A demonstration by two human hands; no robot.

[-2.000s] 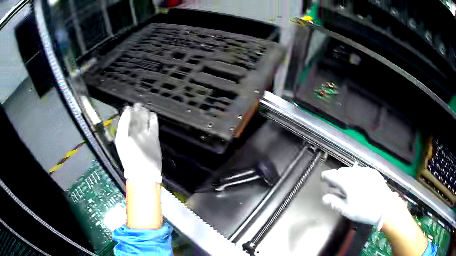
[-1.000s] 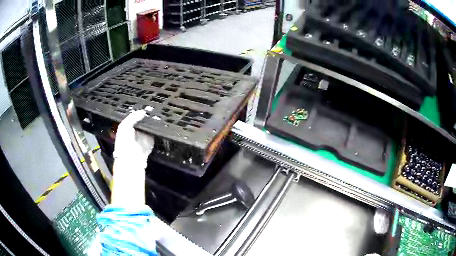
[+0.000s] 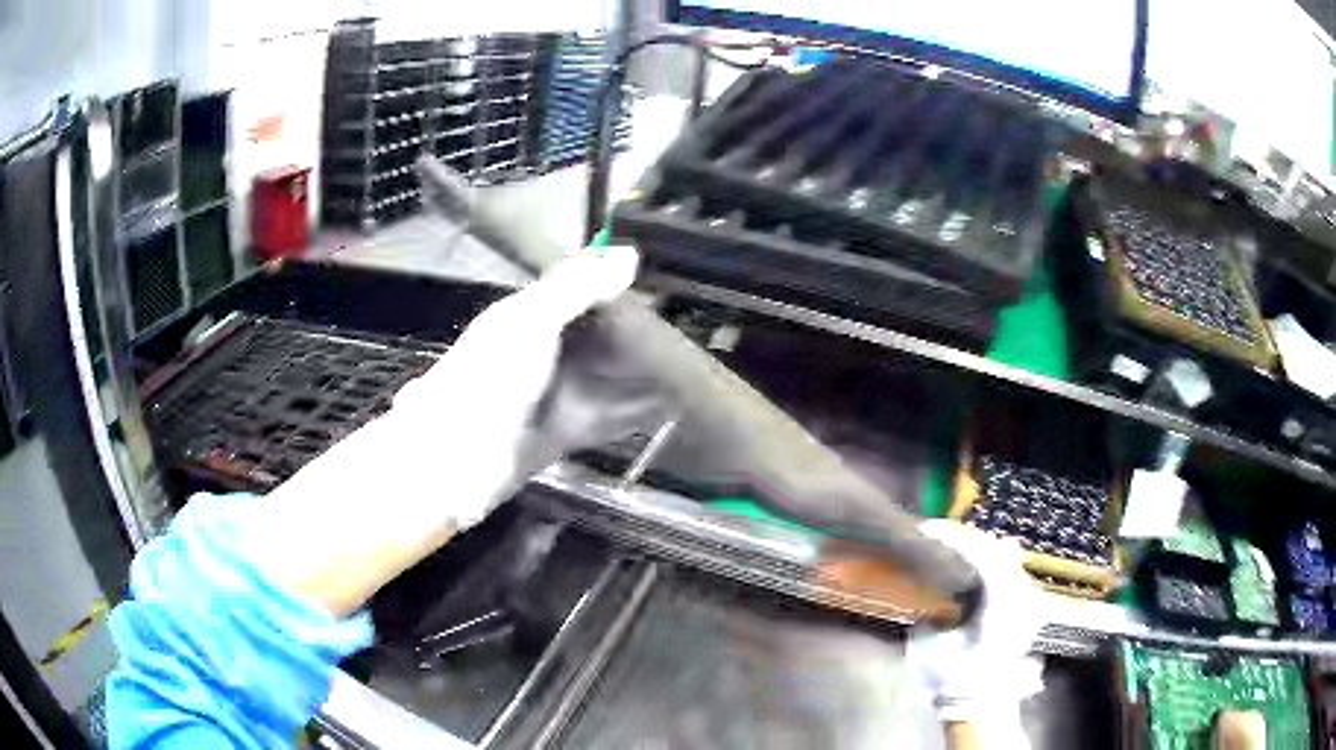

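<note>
One black soldering pallet [image 3: 762,440] is lifted off the stack, tilted and seen nearly edge-on, blurred. It spans from the upper left to the lower right, with a reddish-brown bar at its lower right. My left hand [image 3: 542,352], in a white glove, is on its upper side and grips it; the fingers are partly hidden. My right hand [image 3: 989,623], also gloved and blurred, holds its lower right corner. Another slotted pallet [image 3: 293,388] lies in the black stack at the left.
The conveyor rail [image 3: 703,542] runs below the held pallet, with a cross shaft [image 3: 586,659]. Capacitor trays [image 3: 1070,572] stand on the shelves behind. A green circuit board [image 3: 1216,696] is at the lower right. A red box [image 3: 280,213] stands in the background.
The top pallet has left the stack and is up over the conveyor. My left hand has risen and moved right; my right hand has come back into view on the pallet. The view has turned right.
</note>
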